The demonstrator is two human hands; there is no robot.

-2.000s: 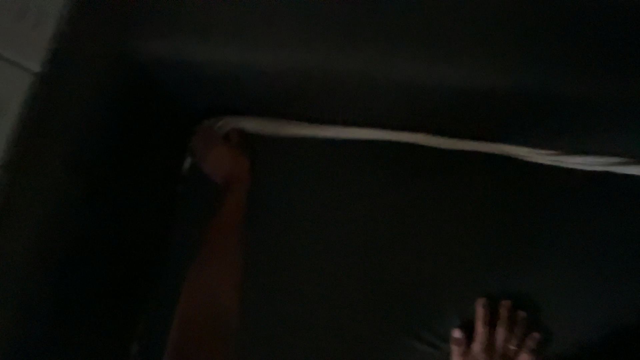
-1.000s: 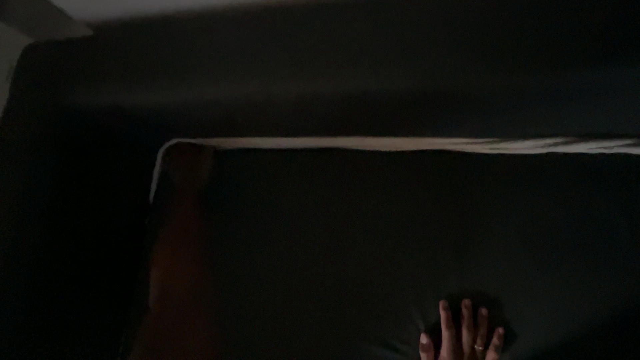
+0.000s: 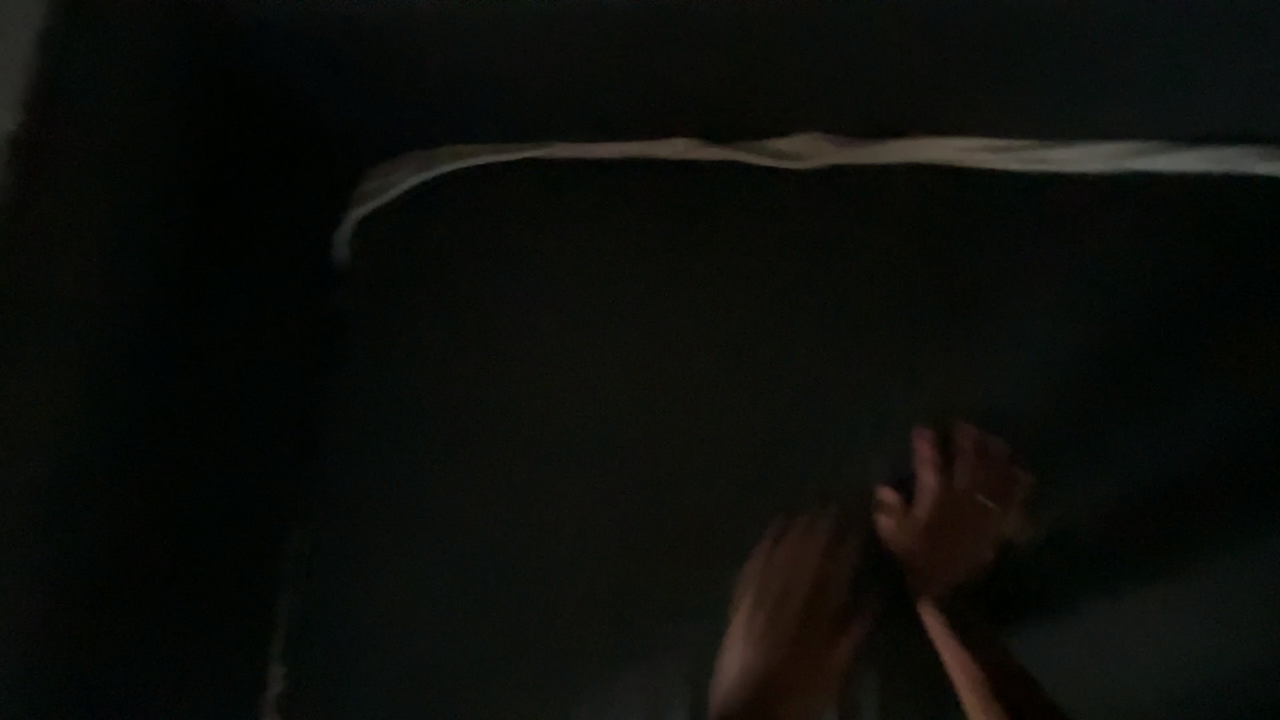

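In dim light a dark cloth-like surface (image 3: pixel 600 380) fills most of the view, with a pale strip of fabric (image 3: pixel 900 153) along its far edge, curving down at the far left corner. My left hand (image 3: pixel 795 590), blurred, is over the surface at the lower middle, and nothing shows in it; its finger posture is unclear. To its right my right hand (image 3: pixel 950 510) has its fingers apart, a ring on one finger, and holds nothing. A small gap separates the two hands. Whether either hand touches the surface cannot be told.
Beyond the pale strip is a dark raised border (image 3: pixel 640 60), which also seems to run down the left side. A thin pale line (image 3: pixel 278 650) shows at the lower left. A greyish patch (image 3: pixel 18 60) lies at the top left corner.
My left hand has left the far left corner of the pale strip and come back beside my right hand. My right hand has moved from its spread position near the bottom edge.
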